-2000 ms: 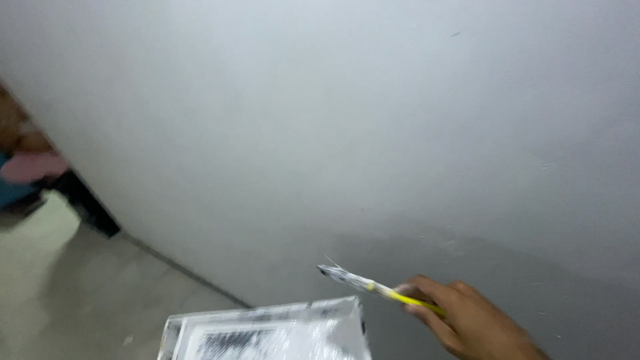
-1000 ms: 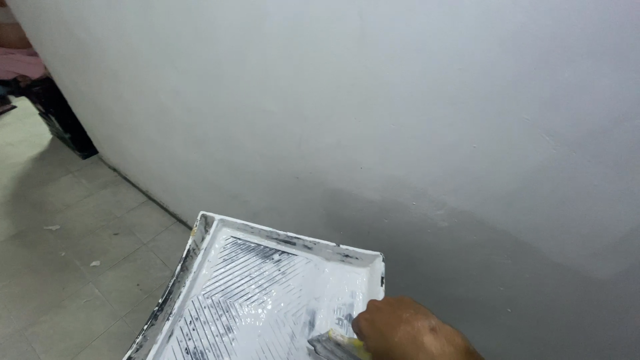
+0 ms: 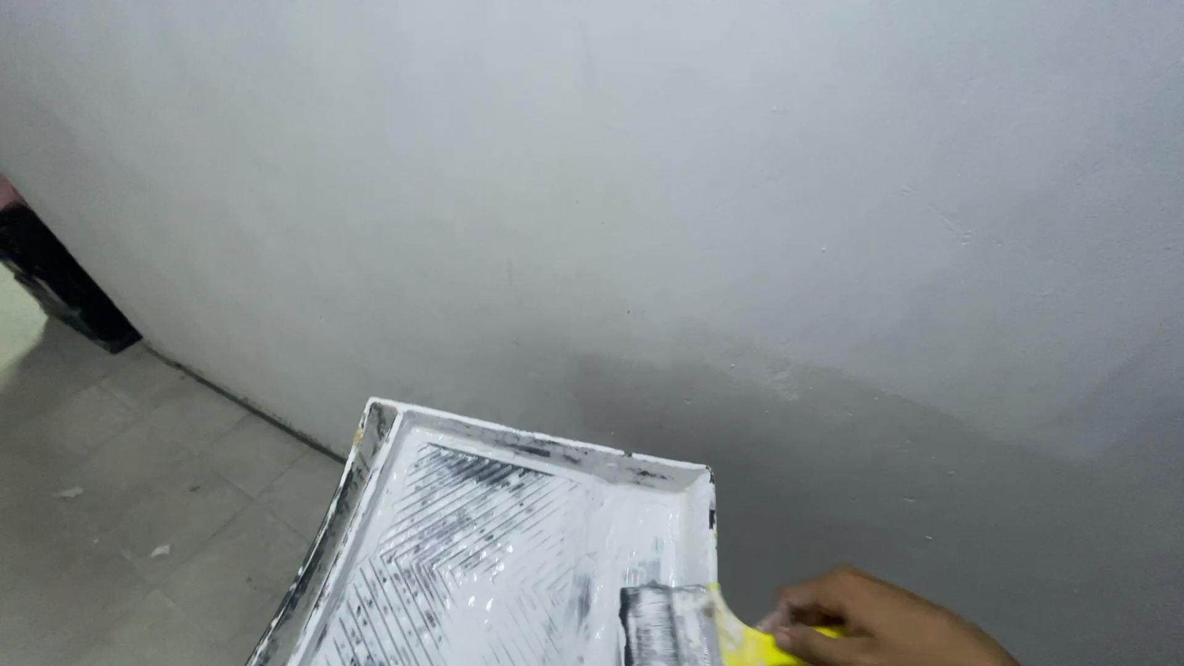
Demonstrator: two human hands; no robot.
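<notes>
My right hand (image 3: pixel 879 615), at the lower right, grips the yellow handle of a flat paintbrush (image 3: pixel 661 624). The brush's bristles, coated in white and grey paint, lie over the right part of a paint tray (image 3: pixel 546 442). White paint covers much of the tray, and dark patches show along its ridged surface. The tray is tilted in view and its lower part is cut off by the frame edge. What supports it cannot be seen. My left hand is out of view.
A pale painted wall (image 3: pixel 555 203) fills most of the view, with a shadow low on the right. At the left, a grey tiled floor (image 3: pixel 139 490) with small white scraps meets the wall's base. A black object (image 3: pixel 65 287) stands against the wall at the far left.
The brush was in front of the wall above the tray's right corner; my right hand has lowered it to the tray. More of the tray shows than two seconds ago.
</notes>
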